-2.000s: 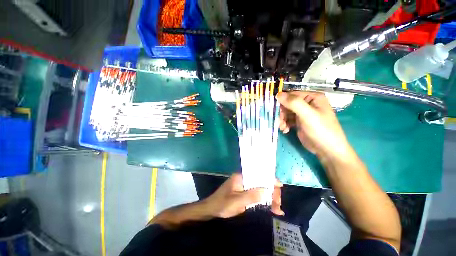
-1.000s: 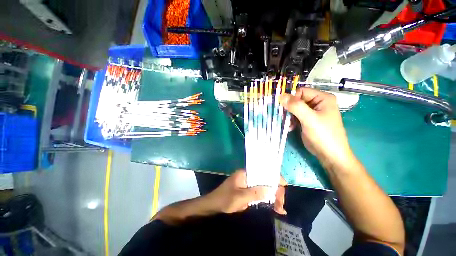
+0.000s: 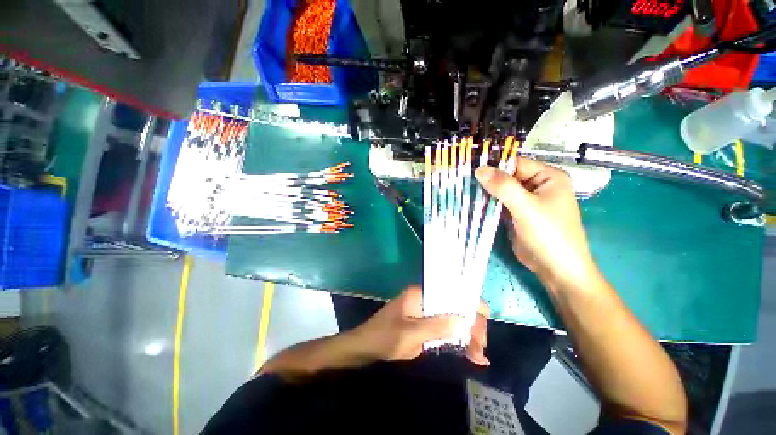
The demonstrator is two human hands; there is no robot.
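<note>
My left hand (image 3: 407,327) is closed around the lower ends of a fanned bundle of white sleeved wire leads (image 3: 449,272). The bundle stands upright in the view, its orange-yellow tips just in front of the black crimping machine (image 3: 476,51). My right hand (image 3: 544,217) has thumb and fingers on the leads at the right side of the bundle, just below the tips. A few tips at the right are spread apart from the others. Whether the tips touch the machine cannot be told.
A blue parts bin (image 3: 159,223) full of leads is at the left bench end, with a loose lead pile (image 3: 272,204) reaching onto the green mat. A blue bin of orange pieces (image 3: 313,38), a metal tube (image 3: 672,166), a squeeze bottle (image 3: 723,121) and nippers (image 3: 393,194) surround the machine.
The tips of the right-hand leads have spread further right, and a gap has opened within the bundle. My right hand moved slightly right with them. My left hand keeps its hold.
</note>
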